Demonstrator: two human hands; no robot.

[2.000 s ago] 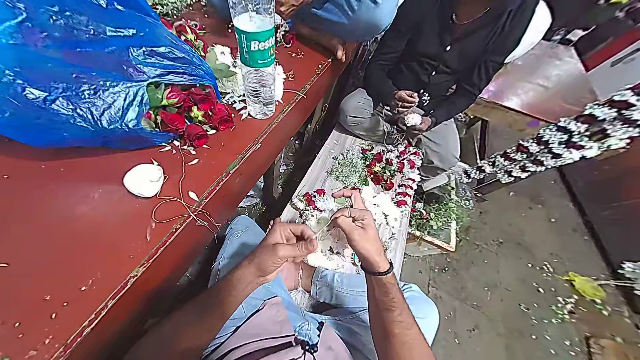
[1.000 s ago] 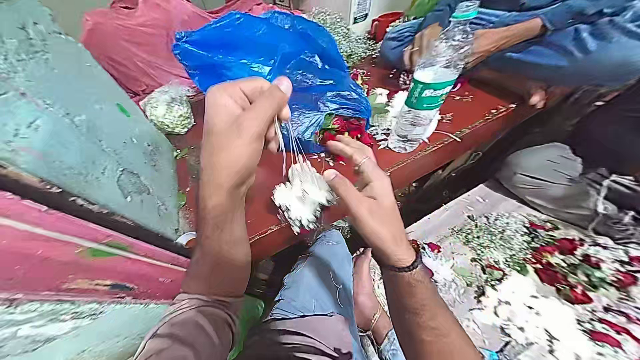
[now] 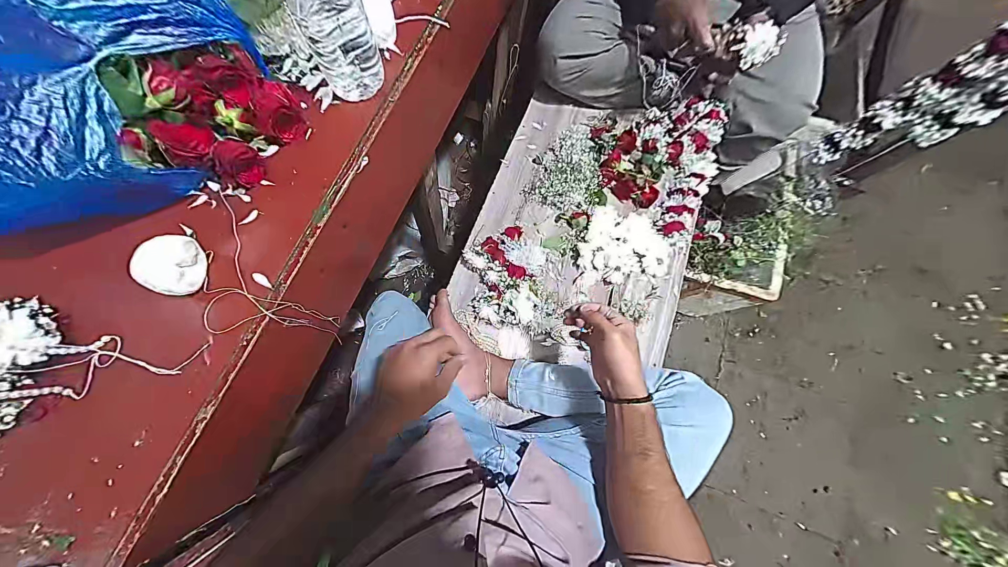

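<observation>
My left hand (image 3: pixel 421 370) is over my left knee with its fingers curled. To its right, my right hand (image 3: pixel 608 342) is above the near end of the plank, thumb and fingers bent close together. Whether either hand holds thread cannot be made out. On the red bench at left lies a bunch of white flowers (image 3: pixel 25 335) with pale strings trailing from it. A ball of white thread (image 3: pixel 168 264) sits behind it, its loose thread (image 3: pixel 236 295) looping to the bench edge. Red roses (image 3: pixel 209 110) stick out of a blue plastic bag (image 3: pixel 59 102).
A pale plank (image 3: pixel 504 197) ahead bears red roses (image 3: pixel 630 169), white blossoms (image 3: pixel 622 244) and small filler flowers (image 3: pixel 563 169). A person (image 3: pixel 685 47) sits at its far end, handling white flowers. A bottle (image 3: pixel 339 47) stands on the red bench (image 3: pixel 315 197). A flower garland (image 3: pixel 929 102) stretches at right.
One second ago my left hand held the white flower bunch by its strings; now the bunch lies on the red bench and both hands are over my lap and the plank. The view has swung right.
</observation>
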